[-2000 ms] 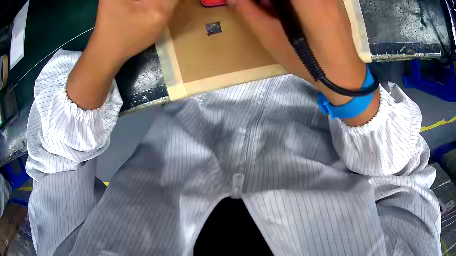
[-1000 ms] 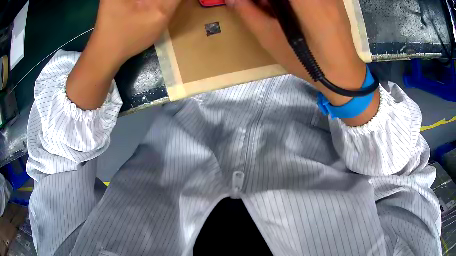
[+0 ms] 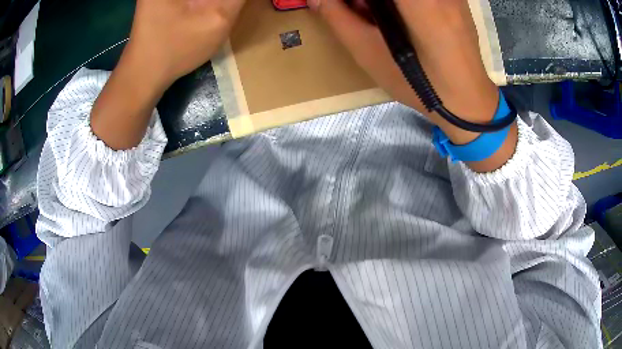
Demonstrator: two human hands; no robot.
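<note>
A red housing (image 3: 291,3) lies on the tan work board (image 3: 310,78) between my hands, mostly cut off by the top edge. My right hand (image 3: 416,34) holds the black soldering iron (image 3: 392,31), its cable running over my wrist; the tip is out of view. One fingertip of that hand is beside the housing. My left hand (image 3: 184,34) is left of the housing, its fingers cut off by the top edge, so what it holds cannot be told. A small dark square pad (image 3: 290,39) lies on the board below the housing.
The dark green bench (image 3: 542,34) surrounds the board. A thin wire (image 3: 75,66) curves at the left, near a white paper sheet (image 3: 26,51). A blue strap (image 3: 487,143) is on my right wrist. Blue stool parts (image 3: 586,112) show below the bench at the right.
Both hands have stayed almost still. The pad and the housing have shifted barely, if at all.
</note>
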